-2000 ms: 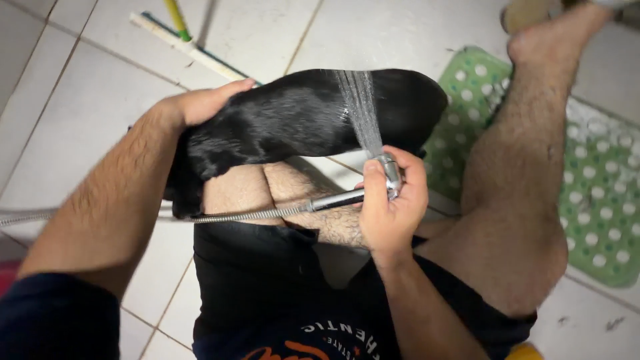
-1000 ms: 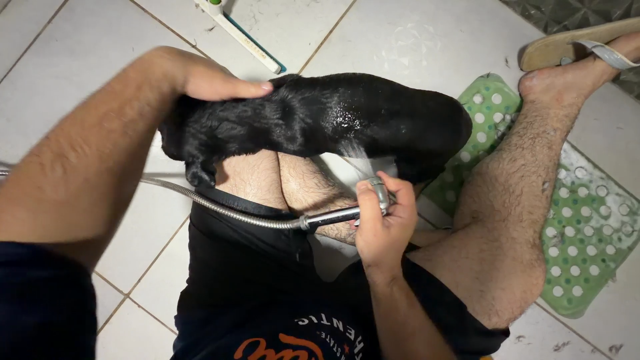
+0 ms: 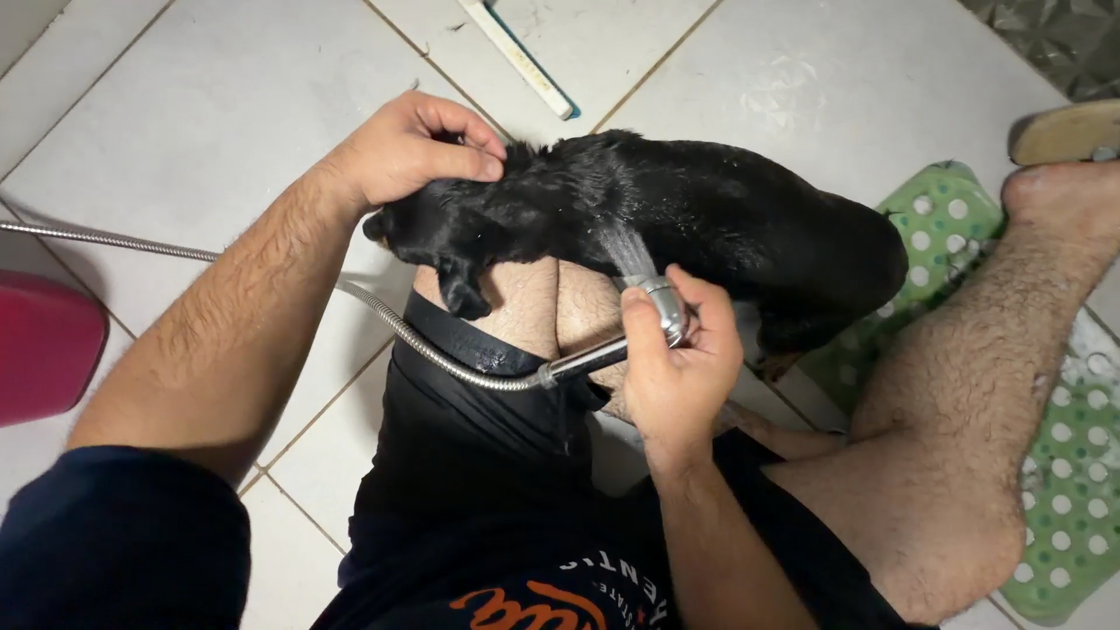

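Note:
A wet black dog (image 3: pixel 717 201) lies across my bare thigh, its head at the left and its hindquarters at the right. My right hand (image 3: pixel 682 359) is closed around a chrome handheld shower head (image 3: pixel 661 306), and water sprays from it onto the dog's shoulder and side. A flexible metal hose (image 3: pixel 411 337) runs from its handle across my shorts and off to the left. My left hand (image 3: pixel 437 144) is at the back of the dog's head and neck, its thumb and fingers bent; whether it grips the fur or collar I cannot tell.
A squeegee's white bar (image 3: pixel 525 61) lies on the tiled floor (image 3: pixel 262 79) beyond the dog. Around my bent leg is a green dotted mat (image 3: pixel 1067 490). A sandal (image 3: pixel 1067 131) is by my foot at the right, and a pink plastic object (image 3: pixel 44 346) stands at the left.
My left hand has gone from lying flat along the dog's neck to bent fingers at the back of its head. The spray has moved from the hindquarters toward the shoulder.

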